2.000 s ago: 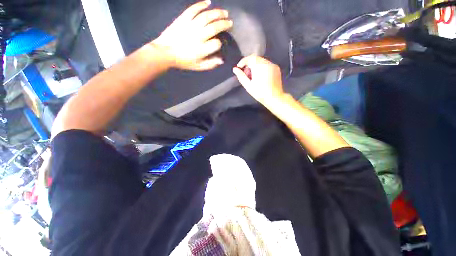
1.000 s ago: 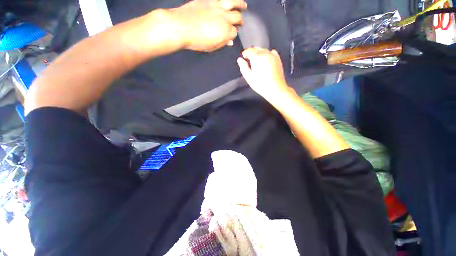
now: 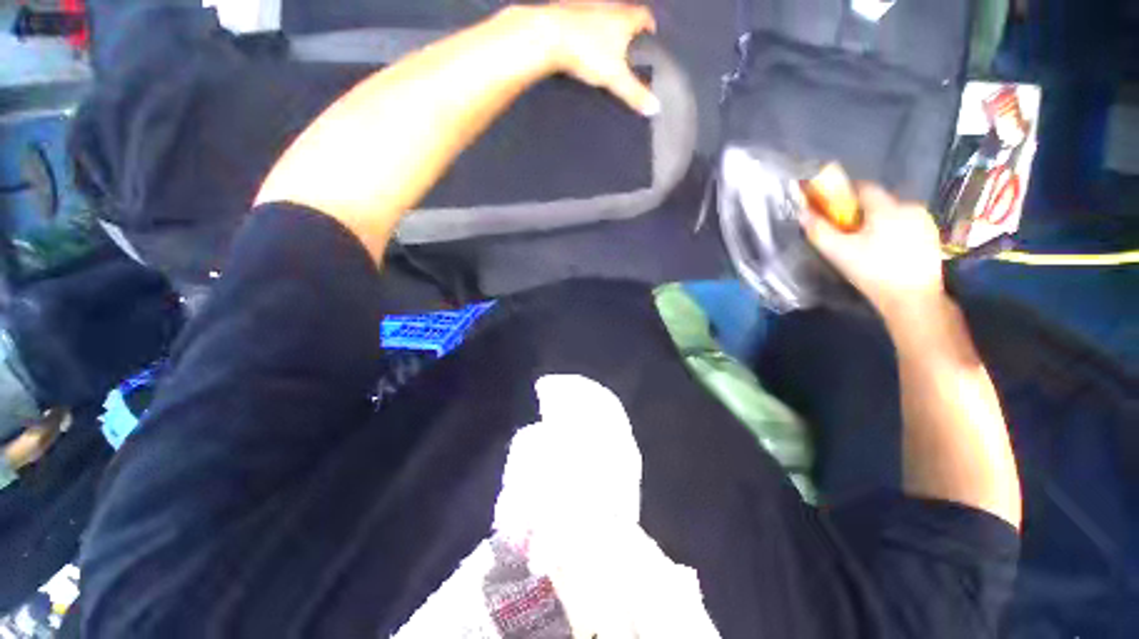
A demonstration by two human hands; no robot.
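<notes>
My right hand [image 3: 884, 240] is closed round the orange-brown wooden handle of the silver steam iron [image 3: 757, 222], at the right end of the board. The iron is tilted and slightly blurred. My left hand [image 3: 608, 48] is at the top centre, fingers spread, at the edge of the dark garment [image 3: 562, 144]. A fingertip reaches the pale grey rim around it; whether it pinches any cloth is unclear. The dark garment lies on the grey ironing table [image 3: 525, 215].
A red-and-white printed card [image 3: 993, 169] lies right of the iron. A yellow line [image 3: 1062, 258] runs off right. A blue crate [image 3: 431, 330] and green cloth [image 3: 737, 387] show below the board. A hand [image 3: 35, 439], apparently another person's, is at lower left.
My right hand has left the cloth, moved right and taken hold of the iron, which now stands at a different angle. My left hand stays near the top of the garment. The view has shifted.
</notes>
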